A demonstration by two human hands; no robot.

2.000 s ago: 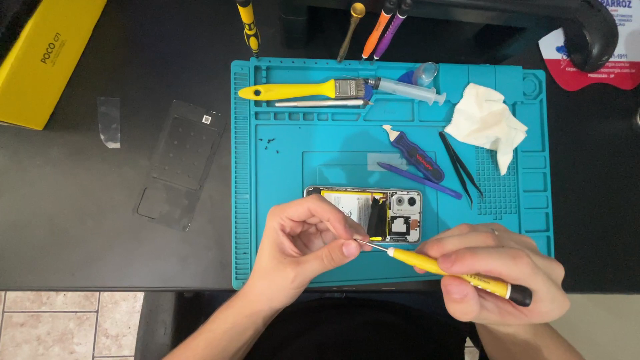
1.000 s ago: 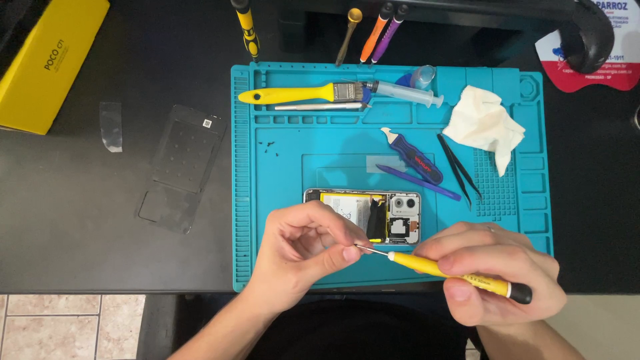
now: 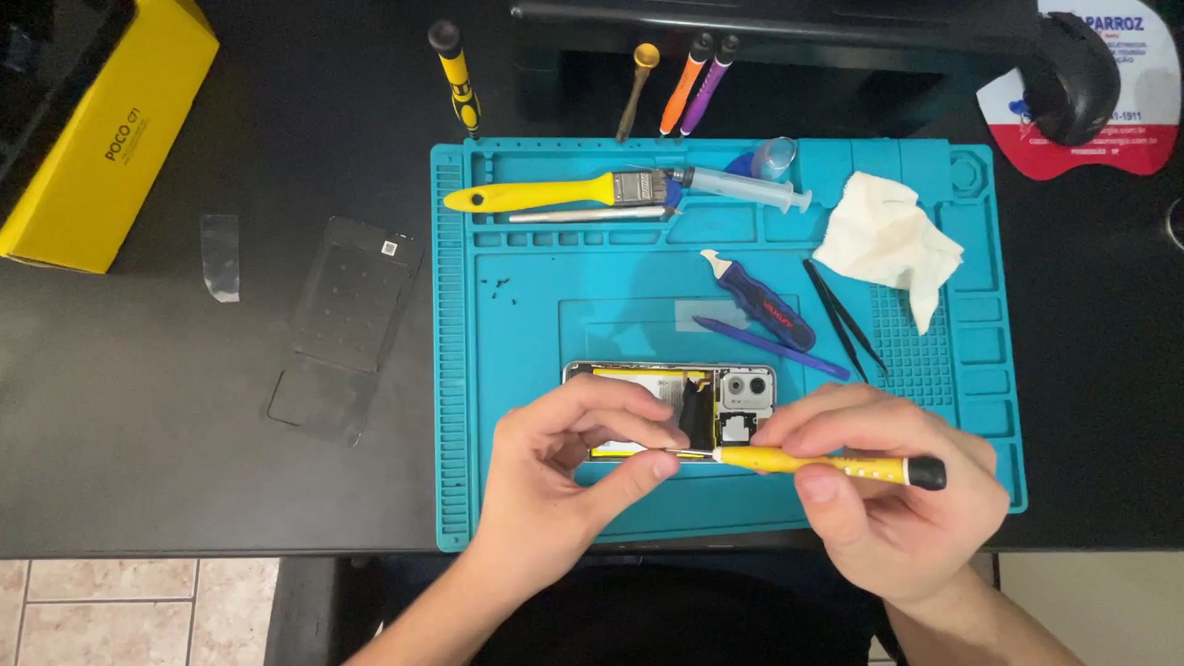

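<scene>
My right hand (image 3: 893,481) grips a yellow precision screwdriver (image 3: 814,462) with a black end cap, held level and pointing left. The fingertips of my left hand (image 3: 587,449) meet at the screwdriver's tip; whether they pinch a small part there is too small to tell. Behind both hands lies an opened smartphone (image 3: 698,398), its battery, black flex and camera module showing, partly covered by my fingers. Beyond it on the teal silicone repair mat (image 3: 518,370) are a blue-handled opening blade (image 3: 763,305), a purple pry stick (image 3: 772,347) and black tweezers (image 3: 844,319). Several tiny screws (image 3: 499,287) lie at the mat's left.
A yellow-handled brush (image 3: 546,192), a syringe (image 3: 740,185) and a crumpled white cloth (image 3: 883,231) rest on the mat's far part. Screwdrivers (image 3: 684,83) stand along its back edge. A yellow box (image 3: 120,139) and thin clear film (image 3: 351,296) lie left; a computer mouse (image 3: 1078,79) sits back right.
The screwdriver has turned from a slant to nearly level, its tip still at my left fingertips. Both hands stay in front of the phone.
</scene>
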